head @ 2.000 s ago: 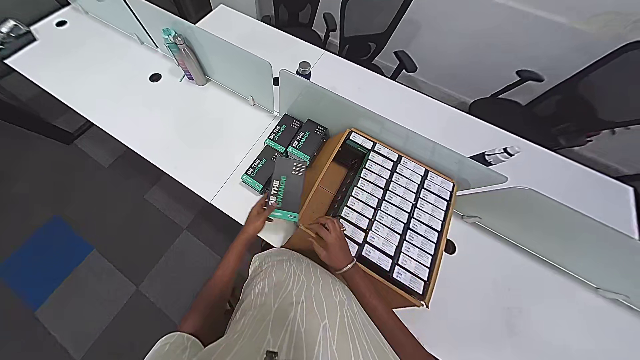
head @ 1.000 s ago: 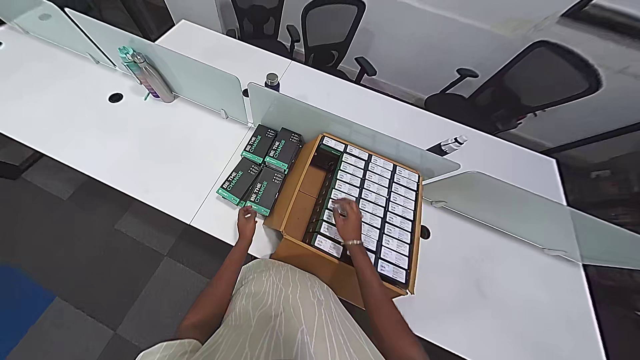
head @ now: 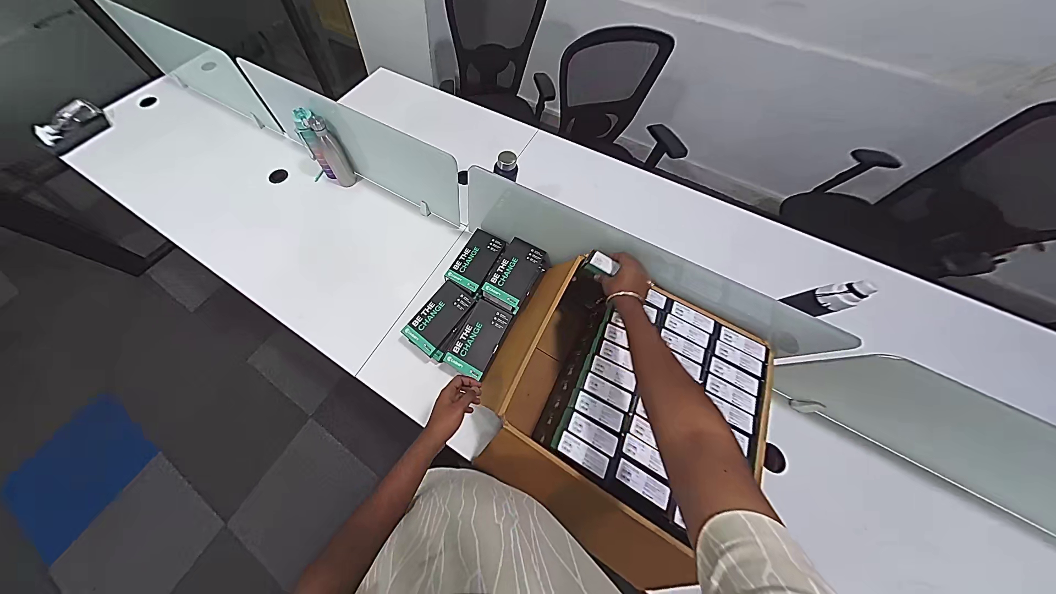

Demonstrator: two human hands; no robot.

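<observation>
A large cardboard carton (head: 540, 375) stands on the white desk, holding rows of small dark boxes with white labels (head: 602, 412). At its far left corner my right hand (head: 624, 275) grips one small labelled box (head: 604, 263), partly lifted above the others. Below the hand, the carton's left side shows a bare gap. My left hand (head: 455, 403) is by the near left corner of the carton, fingers loosely curled, holding nothing that I can see. Just beyond it, black and green boxes (head: 478, 337) lie in several stacks left of the carton.
A frosted divider (head: 561, 206) runs behind the carton. Bottles (head: 330, 153) stand by the divider at left, a dark bottle (head: 506, 165) behind it, and a white-and-black bottle (head: 841, 295) lies at right. Mesh chairs (head: 615, 82) are across the desk (head: 322, 247).
My right hand has moved from the carton's middle to its far left corner and now holds a small box. My left hand has let go of the black and green box it touched two seconds ago.
</observation>
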